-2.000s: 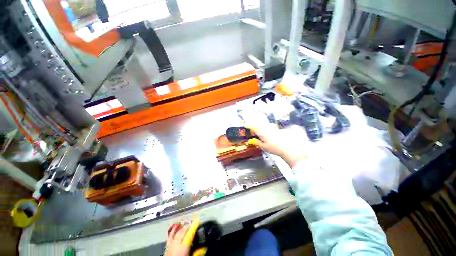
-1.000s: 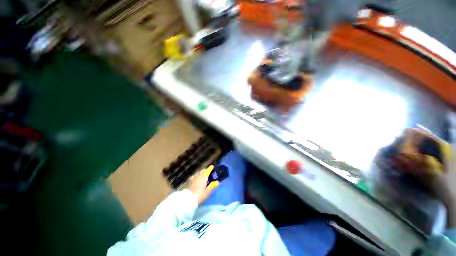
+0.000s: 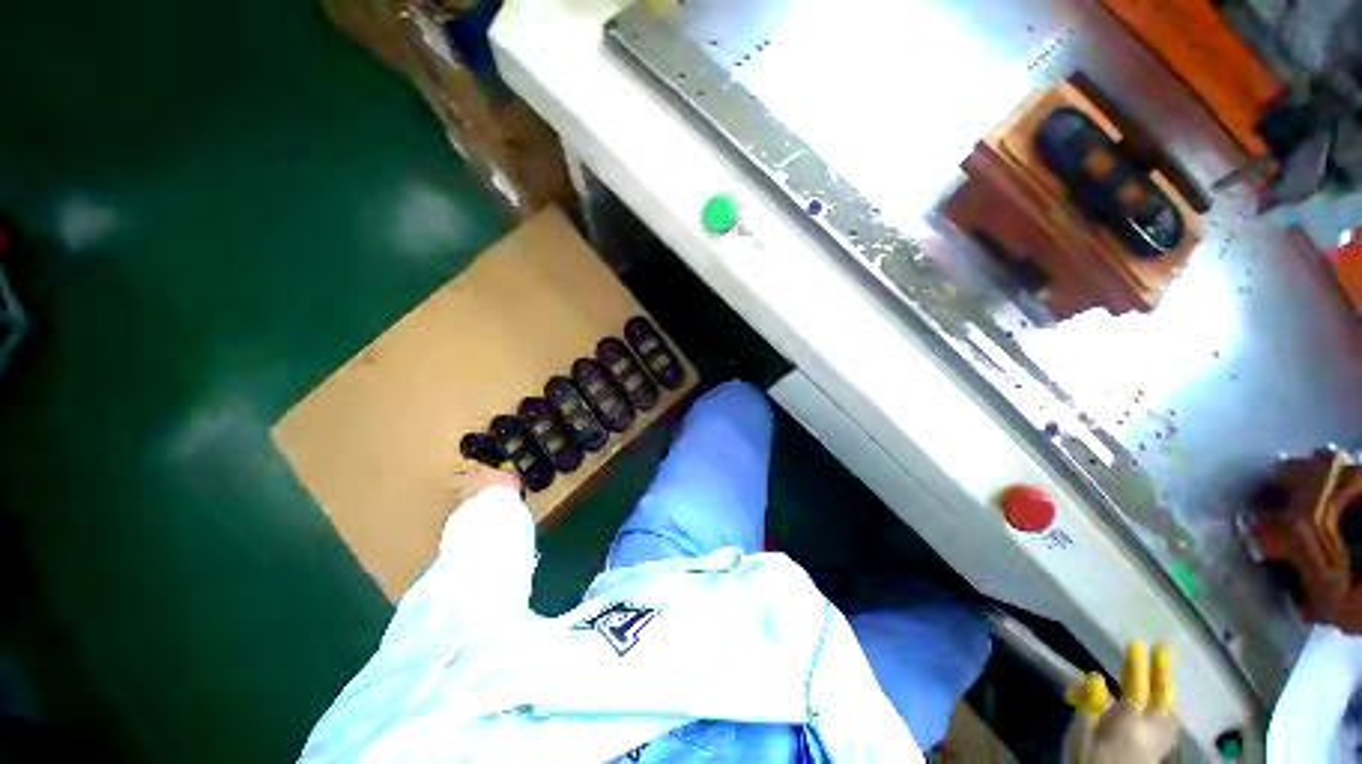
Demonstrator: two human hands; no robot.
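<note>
My left hand point(image 3: 489, 475) is at the near left end of a row of black plastic housings point(image 3: 577, 414) on a cardboard sheet point(image 3: 374, 411). Its fingers are on the end housing point(image 3: 478, 446), which lies at a slant and is partly hidden by them. My right hand point(image 3: 1131, 699), with yellow finger cots, is at the machine's front edge, fingers apart and empty. An orange-brown fixture point(image 3: 1031, 246) on the machine bed holds one black housing point(image 3: 1108, 181). A second fixture point(image 3: 1314, 523) at the right edge is blurred; its content cannot be told.
The white front edge point(image 3: 881, 403) carries a green button point(image 3: 720, 214), a red button point(image 3: 1028, 509) and another green button point(image 3: 1186, 579). My knees are between the cardboard sheet and the machine. A cardboard carton point(image 3: 471, 112) stands at the upper left on the green floor.
The view has turned down and left. My left hand has moved with its housing from over my knee to the row's end. My right hand has left the right fixture for the front edge.
</note>
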